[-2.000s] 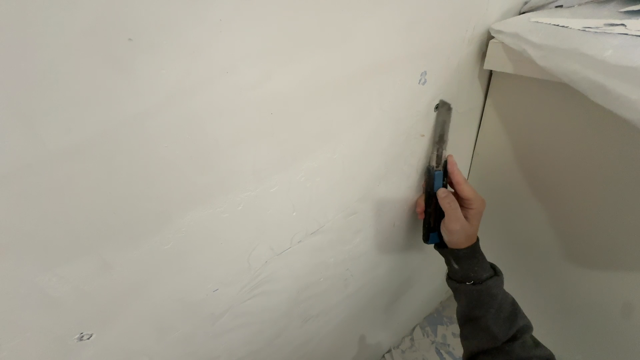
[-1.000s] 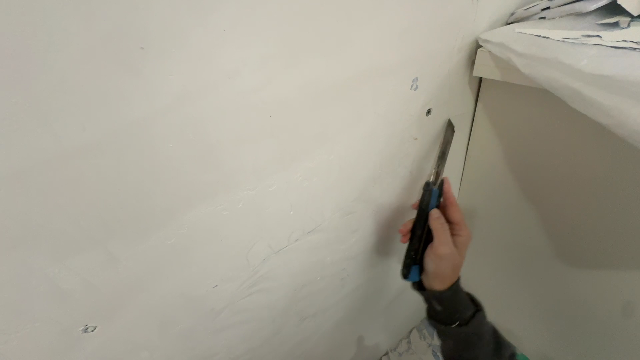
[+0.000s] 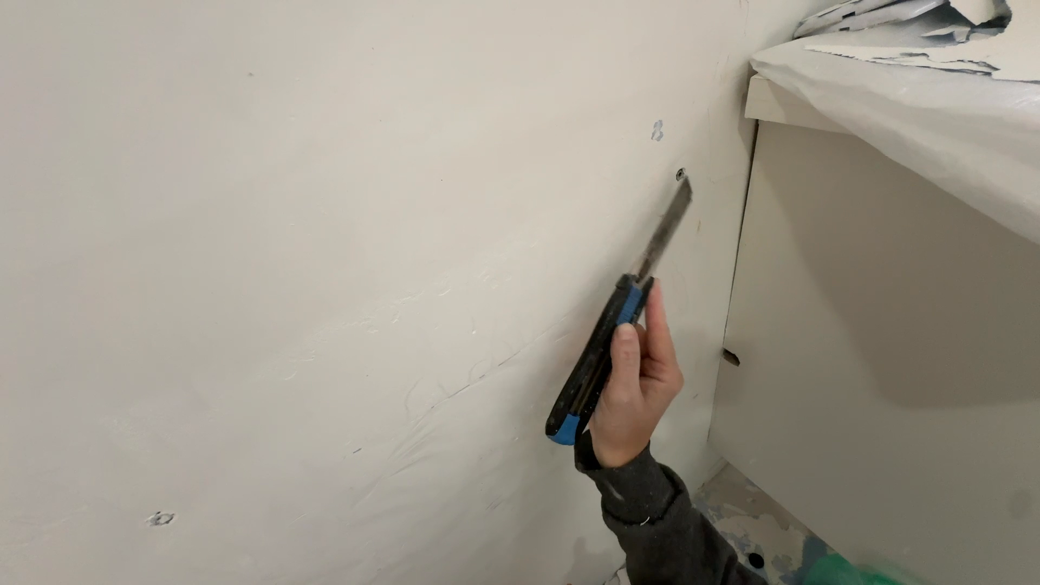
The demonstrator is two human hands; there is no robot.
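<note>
My right hand [image 3: 638,374] is closed around the black and blue handle of a snap-off utility knife [image 3: 593,357], with my thumb on its blue slider. The long blade is extended and points up to the right. Its tip is at or just beside a small dark hole [image 3: 681,174] in the white wall [image 3: 325,203]; whether they touch, I cannot tell. Above the hole is a small grey-blue mark [image 3: 657,130]. A damaged spot [image 3: 161,518] shows at the wall's lower left. My left hand is not in view.
A pale panel [image 3: 894,325] with a small hole near its left edge meets the wall at the right. Over its top hangs a white sheet [image 3: 910,114] with torn scraps [image 3: 918,61] on it. Low down lie a paint-spotted floor [image 3: 747,504] and something green [image 3: 849,571].
The blade tip was at the hole two seconds ago, stood off to its lower right one second ago, and is back close to it. The knife now leans more to the right.
</note>
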